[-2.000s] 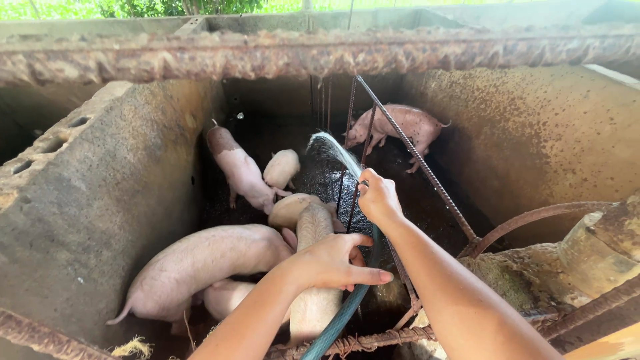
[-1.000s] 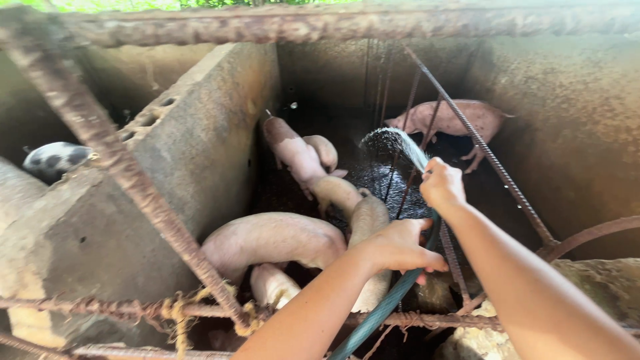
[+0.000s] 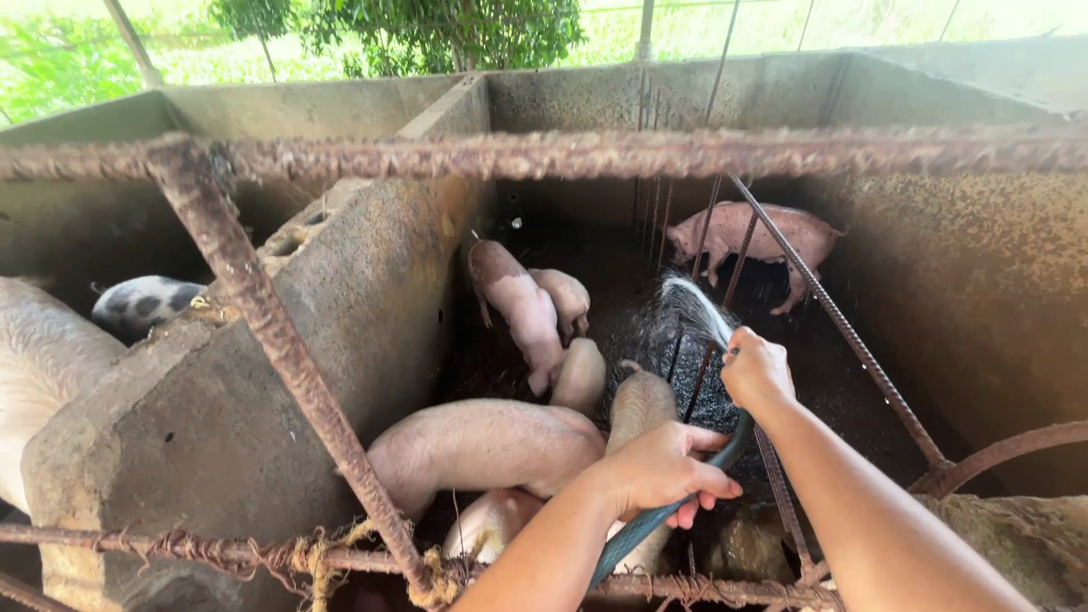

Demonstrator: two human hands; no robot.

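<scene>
My right hand point(image 3: 756, 370) grips the end of a green rubber hose point(image 3: 633, 537), and a spray of water point(image 3: 701, 308) fans out from it over the wet pen floor. My left hand point(image 3: 667, 476) is curled around the hose lower down, below and left of the right one. Close beyond the left hand is a pig point(image 3: 642, 399) seen from behind. A large pale pig point(image 3: 493, 446) lies or stands across the pen to the left. At the back right, a pink pig point(image 3: 765, 238) stands with its head lowered toward the floor.
Rusty rebar point(image 3: 544, 155) crosses above and in front of my arms, with a slanting bar point(image 3: 285, 357) at the left. A concrete wall point(image 3: 340, 323) divides this pen from one holding a spotted pig point(image 3: 144, 302). Several more pigs crowd the pen's left side.
The view has tilted up, showing the back walls and greenery. Both hands keep hold of the hose while water sprays from it. The pink pig remains at the back right.
</scene>
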